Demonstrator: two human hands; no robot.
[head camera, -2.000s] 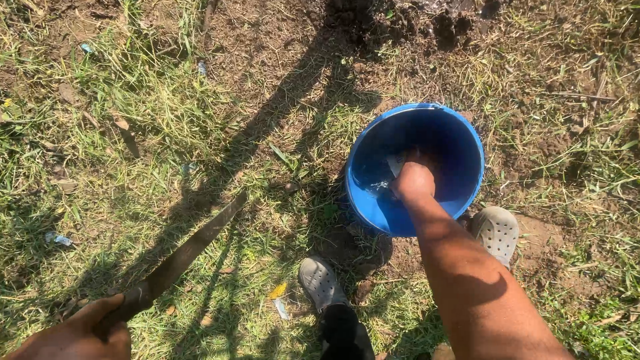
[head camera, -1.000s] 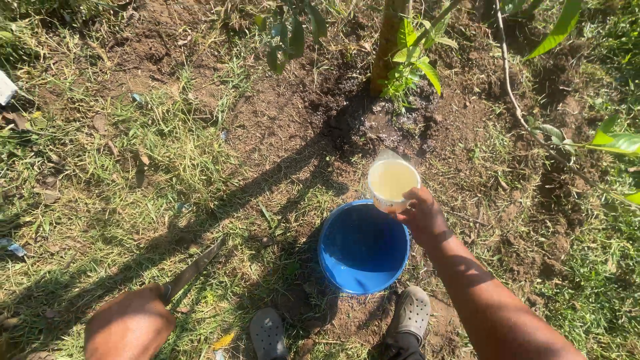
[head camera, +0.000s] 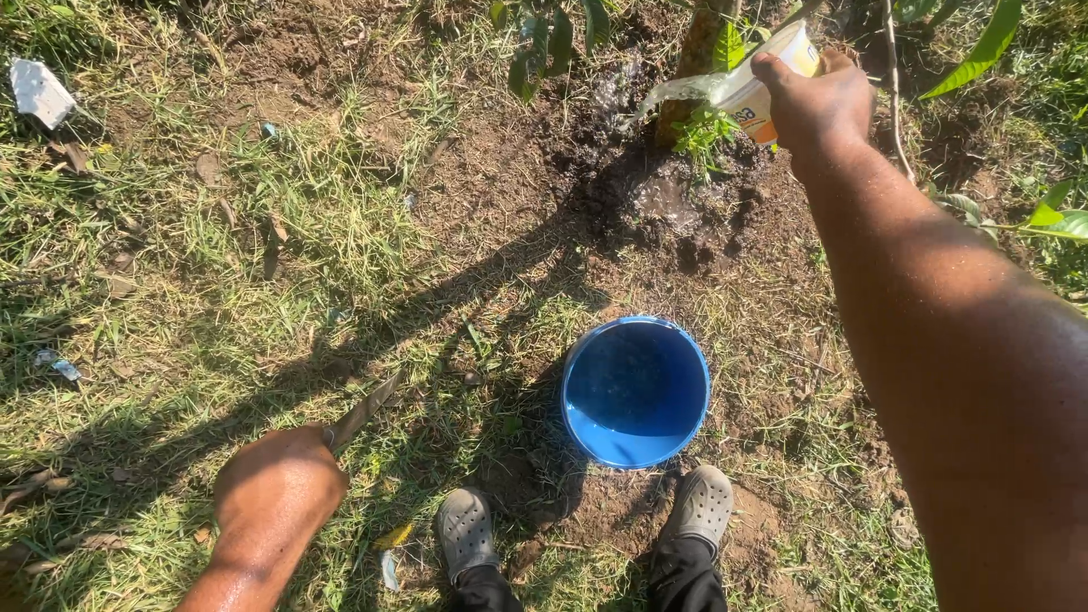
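At the upper right, my right hand (head camera: 820, 98) grips a plastic tub (head camera: 765, 81), tilted to the left, and water (head camera: 684, 89) streams from its mouth beside the base of a tree trunk (head camera: 697, 68). The soil (head camera: 680, 200) around the trunk is dark and wet. At the lower left, my left hand (head camera: 280, 484) is closed around a knife-like tool; its metal blade (head camera: 365, 412) points up and right, and its handle is hidden in the hand. A blue plastic bucket (head camera: 636, 455) stands on the ground in front of my feet, its inside partly in shadow.
My feet wear grey clogs (head camera: 467, 531) just below the bucket. Leafy branches (head camera: 982, 51) reach in at the top right. A broken white piece (head camera: 41, 92) lies on the grass at the far left, and scraps of litter (head camera: 59, 365) lie lower down.
My right hand was inside the bucket, then held the tub upright and full above its rim. Now it is farther up at the trunk, with the tub tipped and pouring. The view has shifted.
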